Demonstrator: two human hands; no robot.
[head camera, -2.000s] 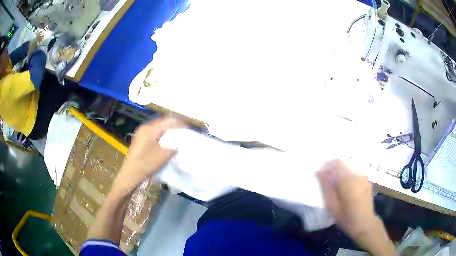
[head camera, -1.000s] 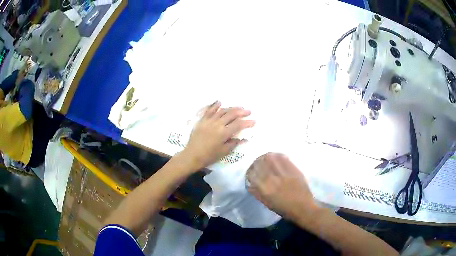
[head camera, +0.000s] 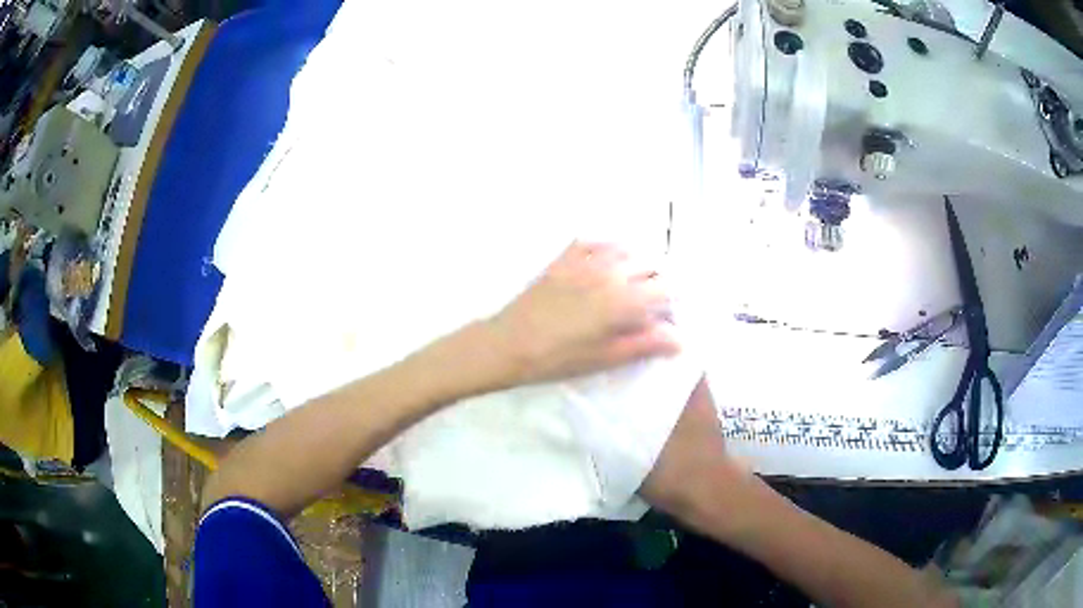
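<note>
A large white fabric piece (head camera: 475, 154) covers the left and middle of the white table, and part of it hangs over the front edge. My left hand (head camera: 594, 311) lies on top of it, palm down, with no clear grip on the cloth. My right hand is under a fold of the cloth; only its wrist shows at the fold, and its fingers are hidden. The sewing machine (head camera: 926, 107) stands at upper right, with its brightly lit needle area just right of the cloth.
Black shears (head camera: 974, 356) and silver thread snips (head camera: 914, 341) lie at right, behind a ruler tape (head camera: 819, 434). A blue surface (head camera: 226, 154) borders the cloth at left. A yellow-framed trolley (head camera: 166, 430) stands at lower left. A person's yellow garment shows at far left.
My left hand has moved right over the cloth. My right hand has gone under a fold. The cloth spreads further over the front edge. The view has shifted, bringing the machine closer.
</note>
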